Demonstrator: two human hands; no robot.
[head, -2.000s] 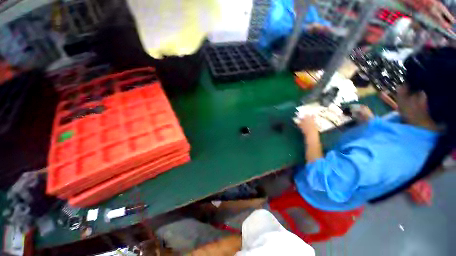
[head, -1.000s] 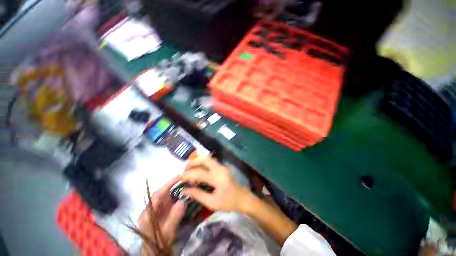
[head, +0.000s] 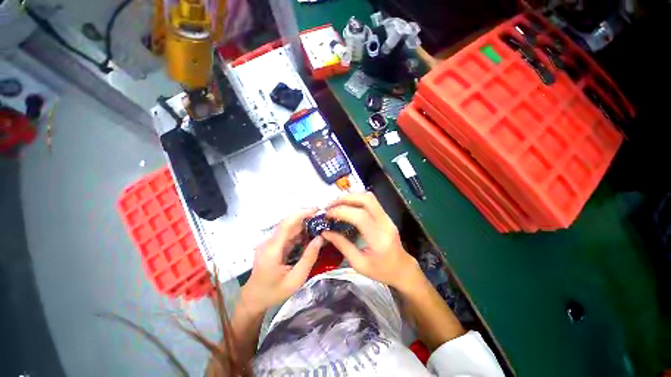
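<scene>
A small dark smartwatch unit [head: 318,225] is held between both hands at the near edge of the white press table [head: 257,191]. My left hand [head: 283,258] grips it from the left and my right hand [head: 368,235] from the right, with the fingertips meeting on it. The fingers hide parts of the unit. The dark blue handheld tester [head: 319,146] lies just beyond the hands, its screen lit, with an orange connector at its near end.
The yellow press cylinder [head: 189,55] stands over the black fixture at the back left. A long black bar [head: 193,174] lines the left edge. Stacked red trays [head: 515,125] and a syringe [head: 409,176] lie on the green bench [head: 485,272]. A red tray [head: 163,234] is lower left.
The view has swung left from the green bench and neighbouring worker to the press table. Both hands remain together at the unit, now seen more clearly and centrally.
</scene>
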